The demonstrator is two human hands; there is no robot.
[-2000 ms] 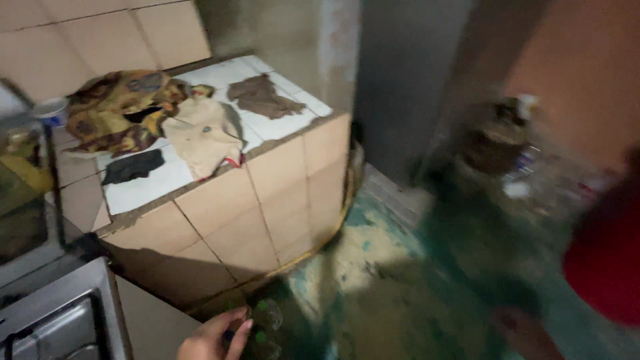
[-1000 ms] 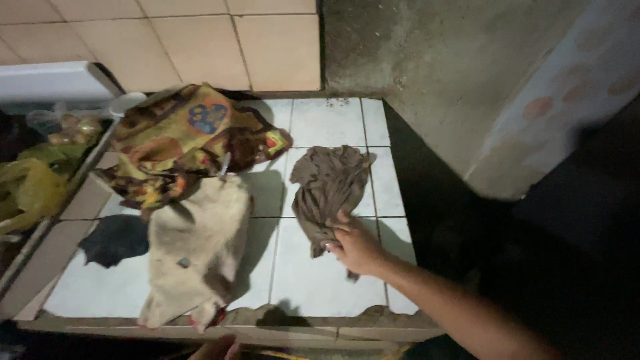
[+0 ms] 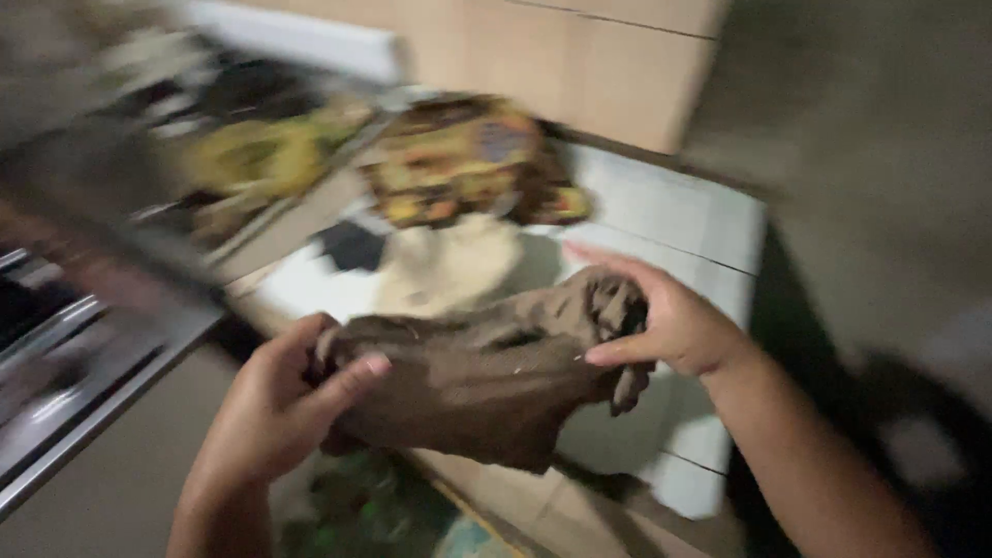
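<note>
A crumpled brown cloth (image 3: 473, 380) is stretched between my two hands, above the front of the white tiled counter (image 3: 659, 205). My left hand (image 3: 287, 399) grips its left end with the thumb on top. Its bunched right end is in my right hand (image 3: 666, 318), thumb in front. Behind it on the counter lie a cream cloth (image 3: 446, 260), a small black cloth (image 3: 353, 246) and a patterned yellow and brown cloth (image 3: 473, 159). The view is blurred.
At the left is the metal edge of a stove (image 3: 101, 418). Beyond it, a yellow plastic bag (image 3: 256, 159) lies among blurred items. A tiled wall (image 3: 558, 62) rises behind the counter, and a gray wall (image 3: 852, 139) stands at the right.
The brown cloth lay on the tiles under my right hand a second ago; now it is lifted and held in both hands. My left hand has come up to it.
</note>
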